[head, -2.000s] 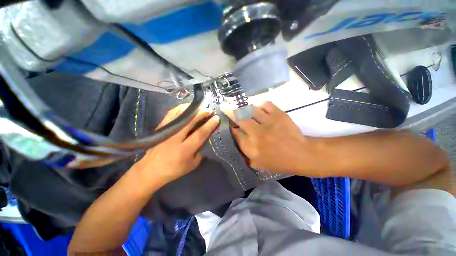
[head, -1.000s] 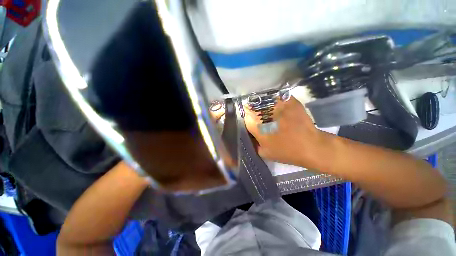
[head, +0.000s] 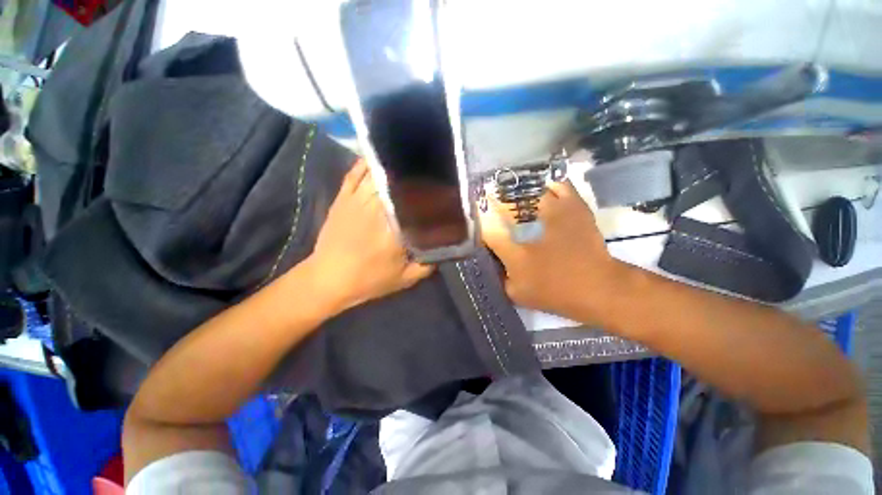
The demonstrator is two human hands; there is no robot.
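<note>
Dark charcoal garment cloth point(head: 193, 184) lies bunched left of the needle area and hangs over the table edge. Its stitched edge strip point(head: 488, 319) runs from between my hands toward my lap, with pale dashed lines. My left hand point(head: 363, 247) presses on the cloth left of the strip, partly hidden by a shiny machine part. My right hand point(head: 551, 247) lies at the strip's top right, its fingertips partly behind the spring and machine head. The needle and presser foot are hidden. The white sewing machine head point(head: 542, 48) with a blue stripe spans the top.
A folded dark strip with pale stitching point(head: 725, 256) lies right of my right hand. A black oval object point(head: 835, 232) is near the table's right end. A measuring tape point(head: 600, 348) runs along the front edge. Blue crates point(head: 643, 416) stand below. A red object point(head: 108, 486) shows at bottom left.
The view has shifted, and the shiny part covers less of my left hand and the cloth than one second ago. The strip now runs down between my hands to my lap.
</note>
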